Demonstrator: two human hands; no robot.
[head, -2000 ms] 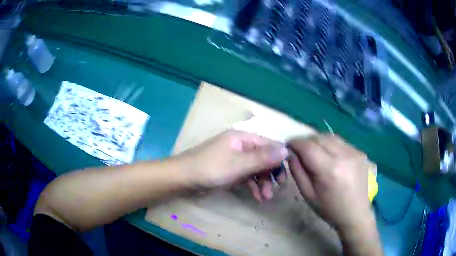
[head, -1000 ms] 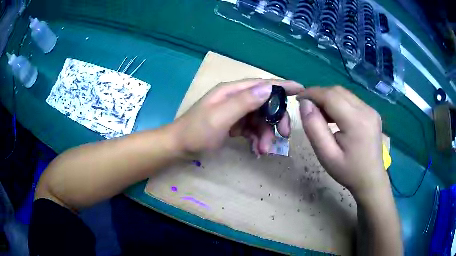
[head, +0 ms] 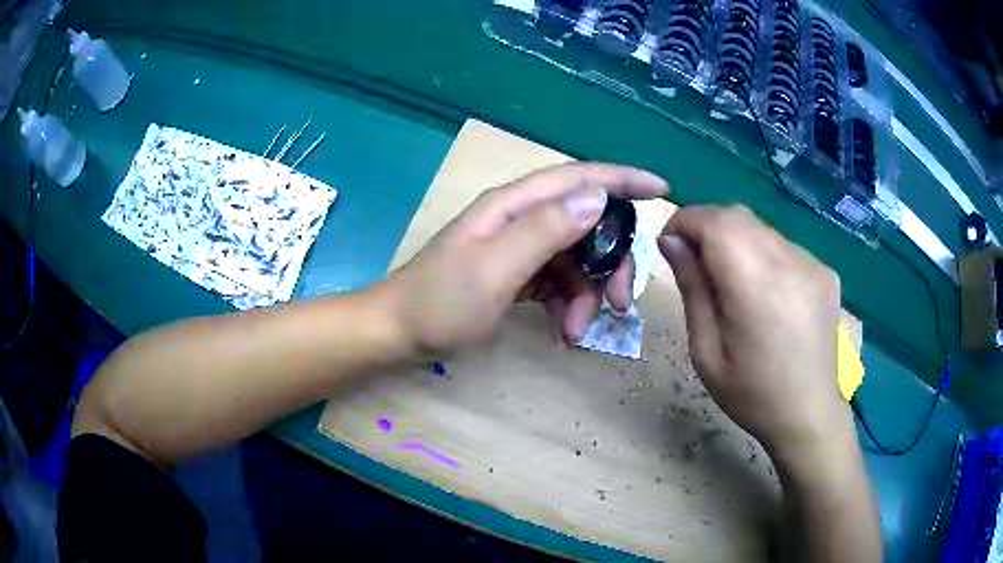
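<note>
A small round black part [head: 606,239] with a pale centre is held upright between the thumb and fingers of my left hand [head: 500,255], above the tan board [head: 517,440]. My right hand [head: 750,313] is just to the right of the part, apart from it, thumb and forefinger pinched together. Whether a small thing is between those fingertips cannot be told. A grey-smudged wipe [head: 612,333] lies below my left fingers, and a white paper piece [head: 651,247] lies behind the part. A yellow tool [head: 849,361] shows partly behind my right wrist.
Dark crumbs [head: 684,409] are scattered on the board. A spotted cloth [head: 220,214] and thin sticks [head: 295,143] lie left. Squeeze bottles [head: 99,72] stand far left. Clear trays [head: 731,66] of black round parts stand behind. A dark cord [head: 896,449] runs at right.
Since two seconds ago, my hands have moved apart and the black part shows clearly. In the last second, my right hand has drawn slightly away and its fingers have closed more.
</note>
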